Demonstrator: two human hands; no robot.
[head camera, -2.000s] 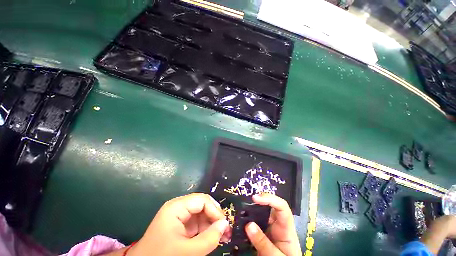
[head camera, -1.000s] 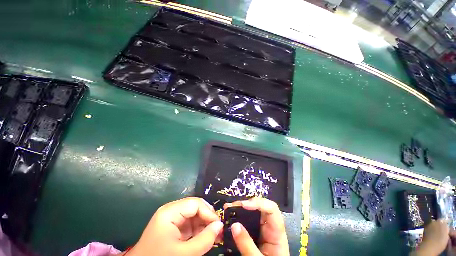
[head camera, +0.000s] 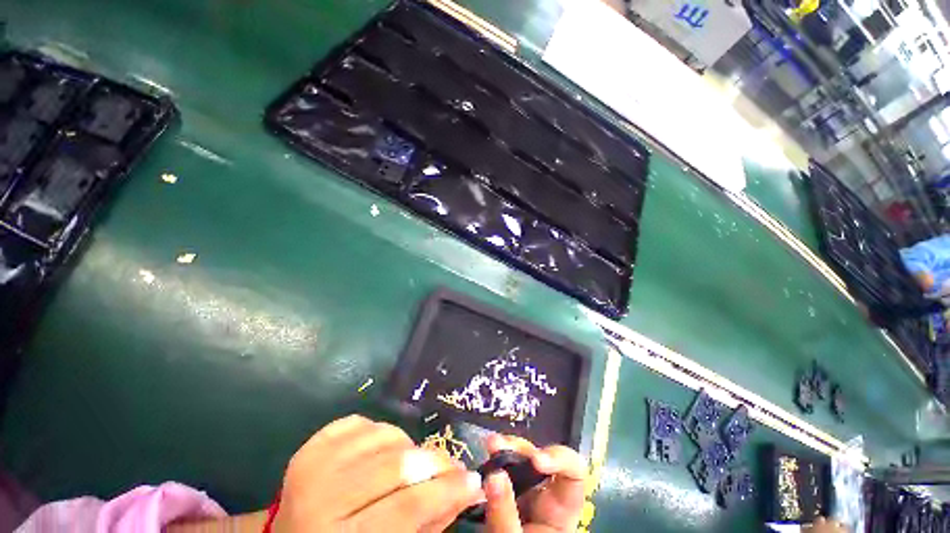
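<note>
My right hand (head camera: 536, 495) holds a black plastic housing (head camera: 510, 471) at the near edge of the black parts tray (head camera: 417, 344). My left hand (head camera: 365, 481) is bare, with fingers together against the housing's left side; whether a small part is between its fingertips is hidden. Small pale contacts (head camera: 505, 390) lie scattered in the tray. Brass pins (head camera: 446, 442) lie heaped beside my left fingertips.
A large blister tray (head camera: 500, 135) lies beyond, another (head camera: 89, 156) at left. Yellow tape (head camera: 601, 427) runs right of the parts tray. Part-filled housings (head camera: 719, 437) and a neighbour's parts box (head camera: 789, 484) are right. A white board (head camera: 646, 99) and a person's blue sleeve (head camera: 927, 255) show farther off.
The view has tilted and turned. The housing is now turned more edge-on in my right fingers. My left hand has rolled over, its back now more toward the camera, with fingertips at the housing.
</note>
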